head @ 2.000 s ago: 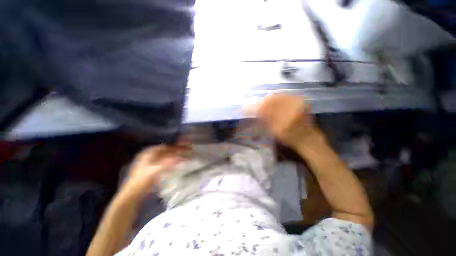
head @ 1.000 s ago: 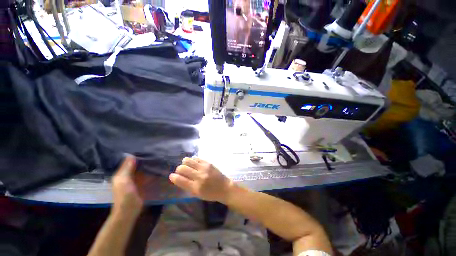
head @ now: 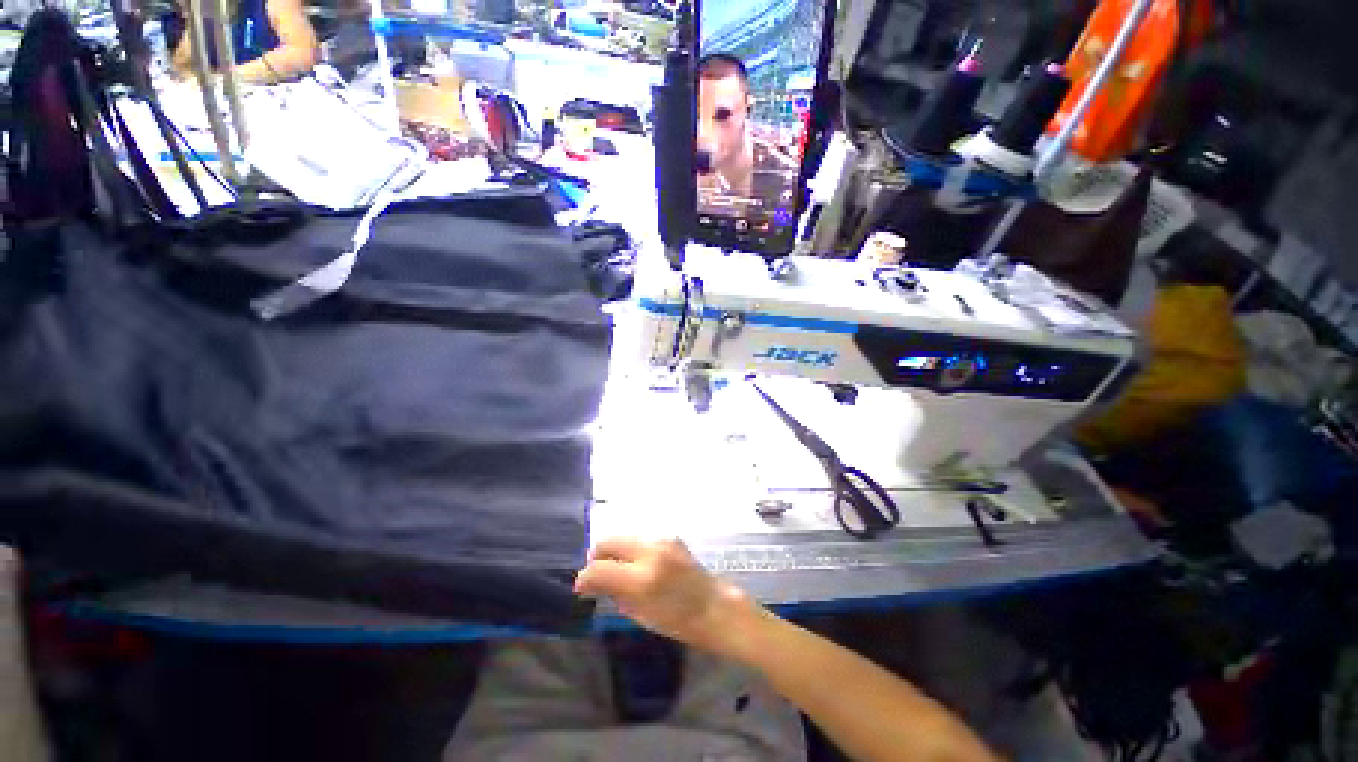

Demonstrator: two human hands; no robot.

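Note:
A large dark cloth [head: 402,387] lies spread over the left of the table, its right edge running beside the sewing machine's needle area. My right hand [head: 655,585] pinches the cloth's near right corner at the table's front edge. My left hand is cut off; only a blurred strip of what may be the left arm shows at the far left edge. The white sewing machine [head: 879,350] with a blue stripe stands right of the cloth. A pale strip [head: 320,283] lies on the cloth at upper left.
Dark shears [head: 846,484] lie under the machine arm, with a small metal piece [head: 772,509] to their left. A lit smartphone [head: 757,134] stands behind the machine head. Thread cones [head: 1025,112] stand behind right. Another person's arm [head: 283,45] shows at top left.
The cloth now lies flatter, its front edge straighter along the table. My left hand has moved left out of the picture. My right hand has moved slightly right, to the cloth's near corner.

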